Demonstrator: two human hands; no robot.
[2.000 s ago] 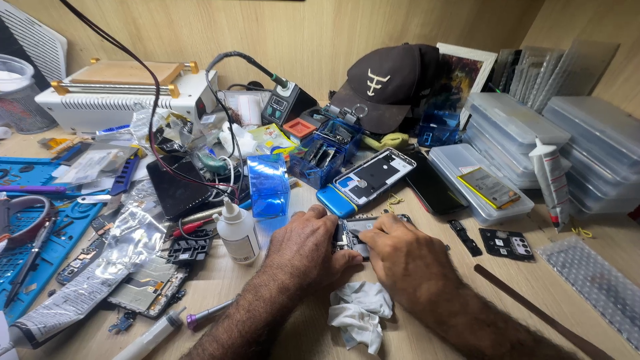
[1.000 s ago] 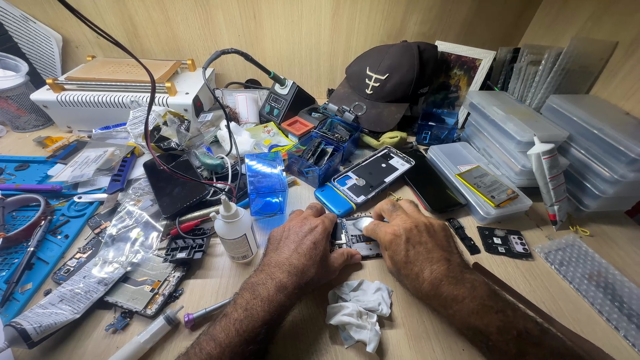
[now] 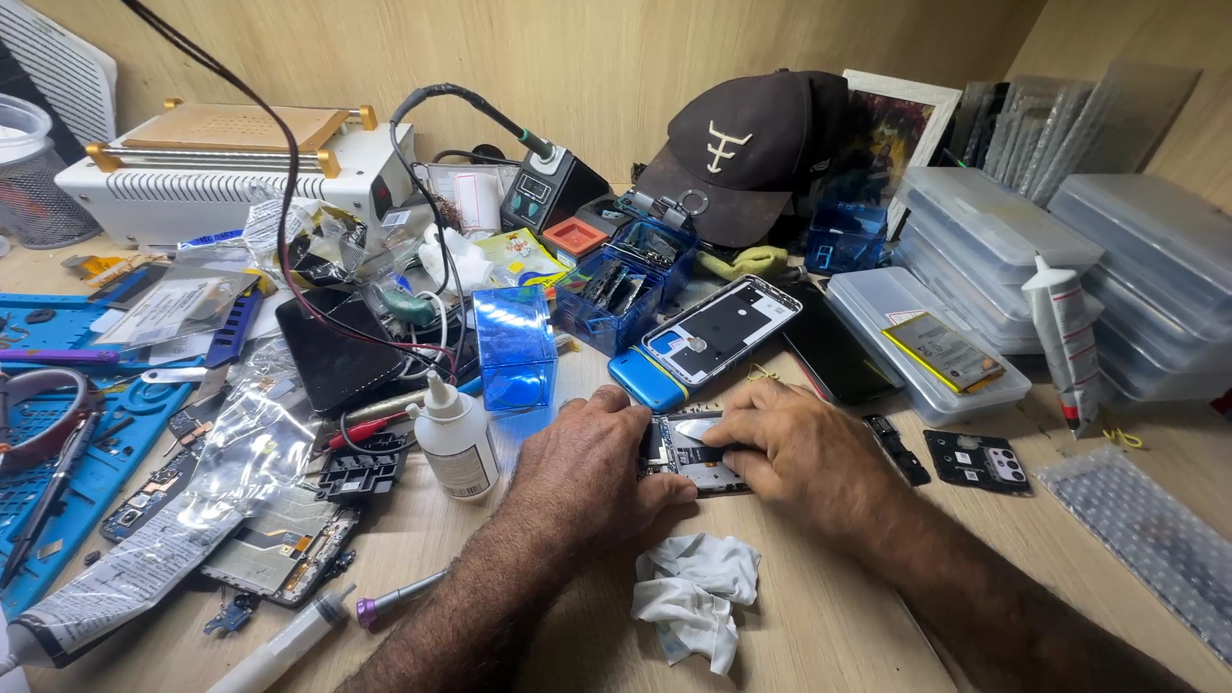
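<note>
An opened smartphone (image 3: 707, 472) lies on the wooden bench with its board and battery bay showing. My left hand (image 3: 587, 467) holds down its left end, the thumb along the near edge. Above the phone, my right hand (image 3: 794, 462) pinches a thin, pale, flat tool (image 3: 695, 432) whose tip reaches the phone's inside. Just behind stands a phone frame (image 3: 736, 327) propped on a blue object (image 3: 650, 377). A crumpled white cloth (image 3: 695, 597) lies in front of the phone. To the left of my left hand stands a white dropper bottle (image 3: 456, 443).
Clear plastic cases (image 3: 991, 241), a battery (image 3: 943, 352) and a glue tube (image 3: 1062, 342) are at right, near a camera cover (image 3: 977, 460). Left are a blue mat (image 3: 58, 520), phone parts, a syringe (image 3: 289, 645) and a screwdriver (image 3: 399, 599). A soldering iron holder (image 3: 549, 188) stands behind.
My right hand has shifted a little over the phone, and the pale flat tool in its fingers now shows. My left hand stays on the phone's left end.
</note>
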